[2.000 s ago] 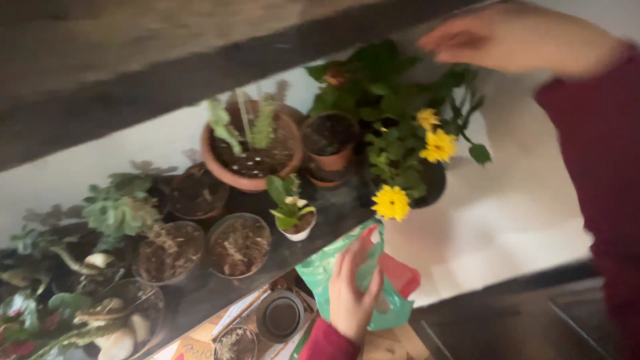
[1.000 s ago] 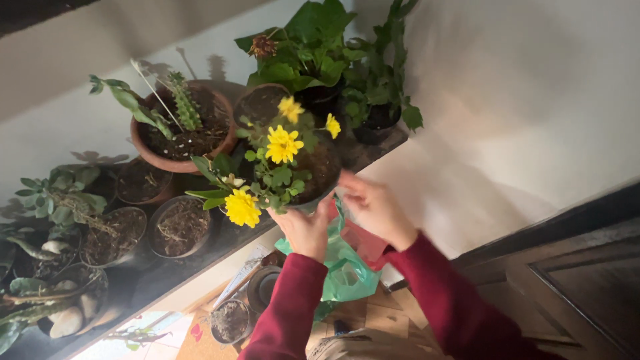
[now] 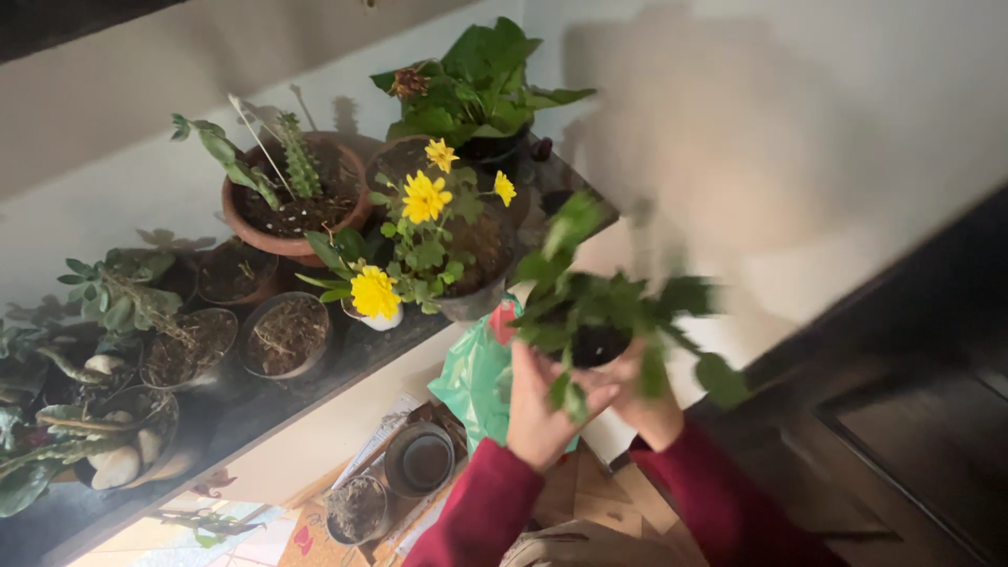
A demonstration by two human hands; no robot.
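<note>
A potted leafy green plant [image 3: 587, 315] is held up off the right end of the dark shelf, its leaves blurred. My left hand [image 3: 551, 394] grips the pot from the near left side, and my right hand [image 3: 650, 390] supports it from the right; the pot itself is mostly hidden by leaves and fingers. Just left of it, a pot with yellow flowers [image 3: 425, 197] stands at the shelf's front edge. Behind that, a broad-leaved green plant [image 3: 480, 87] stands near the wall. A green plastic bag [image 3: 476, 378] is below, partly behind my left hand.
The dark shelf [image 3: 346, 346] bears a terracotta bowl with cacti [image 3: 295, 197], a small white pot [image 3: 382, 319] and several succulent pots to the left. Beneath are an empty dark pot [image 3: 419, 459] and a pot of dry growth [image 3: 357, 510]. A dark wooden panel [image 3: 890, 441] lies at right.
Both hands have left the yellow-flowered pot, now at the shelf's front edge. They have taken hold of the leafy plant, which stood at the shelf's right end and is now lifted toward me.
</note>
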